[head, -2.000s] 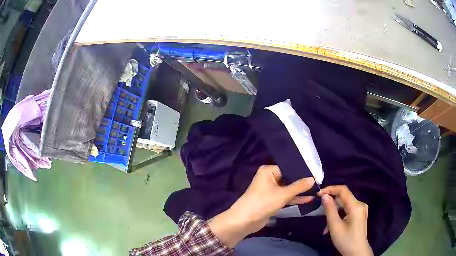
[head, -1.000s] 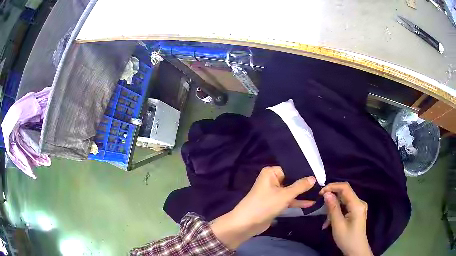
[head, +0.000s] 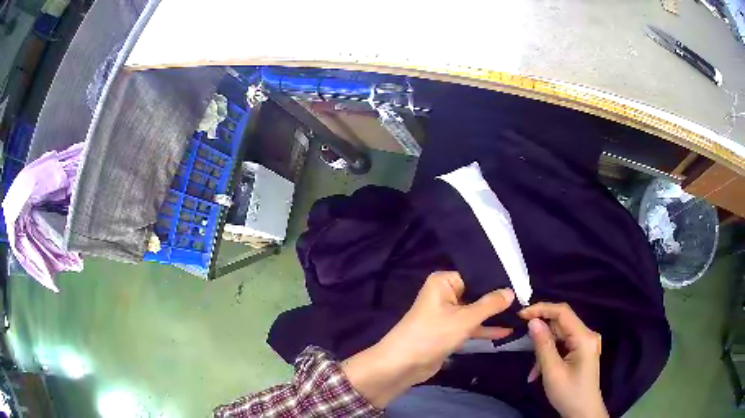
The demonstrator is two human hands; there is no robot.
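Observation:
A dark navy-purple garment [head: 384, 286] lies heaped over my lap and up to the table edge. A bright white wedge of inner cloth [head: 492, 224] shows beside its dark edge and narrows toward my fingertips. A second pale strip [head: 484, 346] shows lower, partly behind my hands. My left hand [head: 441, 322] pinches the dark folded edge at the tip of the white wedge. My right hand [head: 565, 351] has thumb and forefinger closed together just right of that spot. Any needle or thread there is too small to see clearly.
A worktable [head: 343, 33] with a yellow measuring strip [head: 531, 84] on its edge spans the top. Thread snips [head: 686, 55] lie on it at the right. A blue crate [head: 189, 200], grey cloth [head: 131, 163] and pink cloth [head: 41, 204] are left, a clear bin [head: 682, 237] right.
The white wedge and its tip have shifted slightly right since the first frame, and the dark band beside it lies flatter. My hands stay almost in place, with small fingertip movements.

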